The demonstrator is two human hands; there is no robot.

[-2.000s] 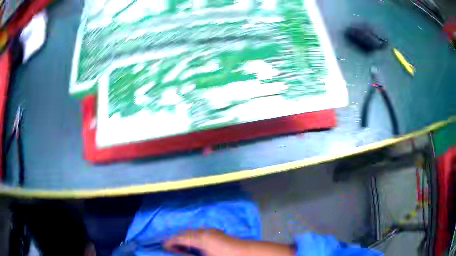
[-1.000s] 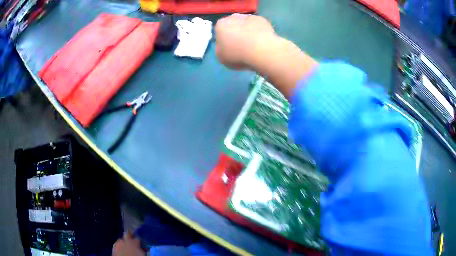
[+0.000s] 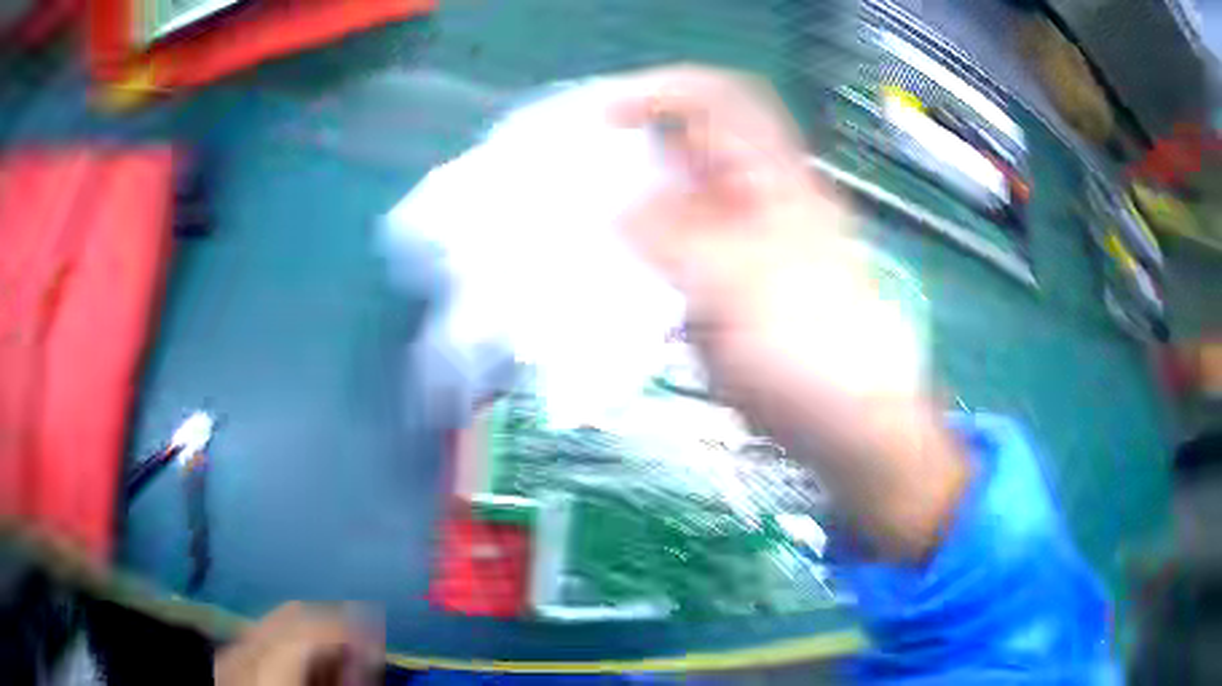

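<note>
My right hand [image 3: 751, 201], blurred, comes in from the lower right and holds a white glove [image 3: 536, 241] up above the bench. The glove looks overexposed and hangs to the left of the fingers. Behind and below it lies the green circuit board [image 3: 630, 550], partly hidden by the glove and forearm, with a red pad [image 3: 480, 563] showing at its left corner. My left hand [image 3: 302, 646] is at the bench's near edge, cut off by the bottom of the picture; its fingers are too blurred to read.
Cutters [image 3: 194, 462] lie on the mat at left, beside a red cushion [image 3: 74, 335]. Another red pad [image 3: 295, 40] with a board edge on it is at the back left. A board assembly with white blocks [image 3: 938, 148] stands at the back right. A yellow edging [image 3: 630, 663] runs along the bench's near side.
My right hand, earlier beside the glove on the bench, now has hold of it and has lifted it over the board. My left hand has come up to the bench edge. The view has shifted.
</note>
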